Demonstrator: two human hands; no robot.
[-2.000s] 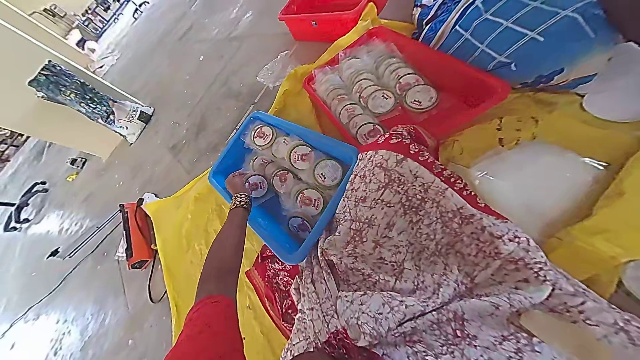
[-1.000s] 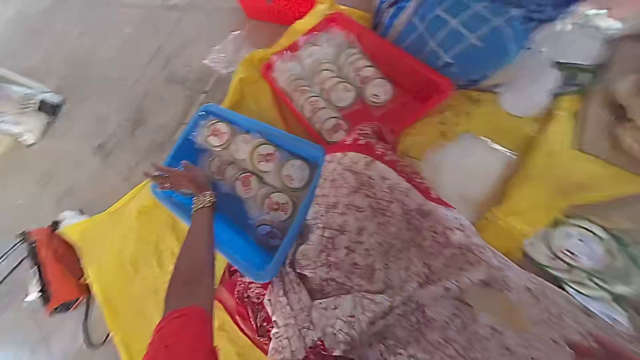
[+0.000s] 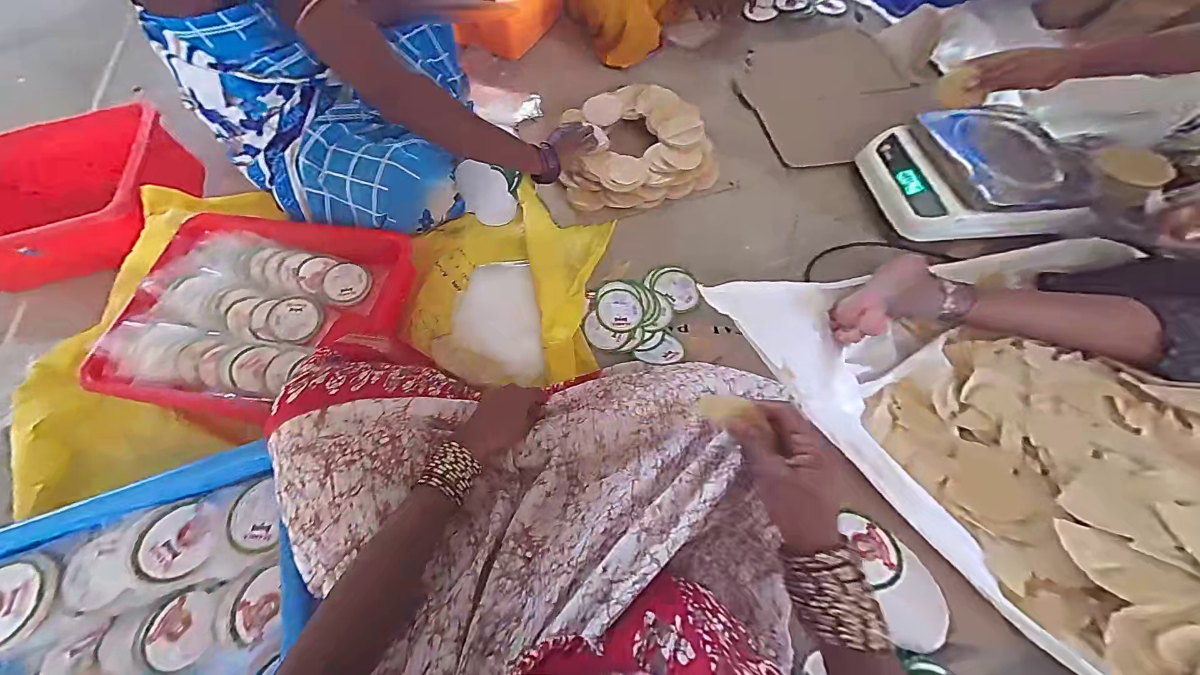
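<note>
My left hand (image 3: 502, 419) rests over my patterned skirt, its fingertips at a round tan disc (image 3: 469, 361) by a heap of clear plastic bags (image 3: 497, 314) on yellow sheeting. Above the skirt's right side, my right hand (image 3: 778, 459) is blurred, with a small yellowish disc (image 3: 729, 411) at its fingertips. A blue tray (image 3: 141, 483) at lower left holds clear packs with round labels. Beyond it, a red tray (image 3: 398, 272) holds rows of similar packs. Round green-edged labels (image 3: 637, 314) lie in a loose pile ahead of my lap.
A co-worker's hand (image 3: 574, 150) touches a ring of stacked discs (image 3: 642, 155). Another's hand (image 3: 886, 295) is over white sheeting (image 3: 783, 323) with many thin tan discs (image 3: 1059, 469). A digital scale (image 3: 975, 178) stands at upper right; an empty red tub (image 3: 84, 187) is at left.
The view has swung far to the right. My left hand has left the blue tray and is now by the clear bags. My right hand has come into view.
</note>
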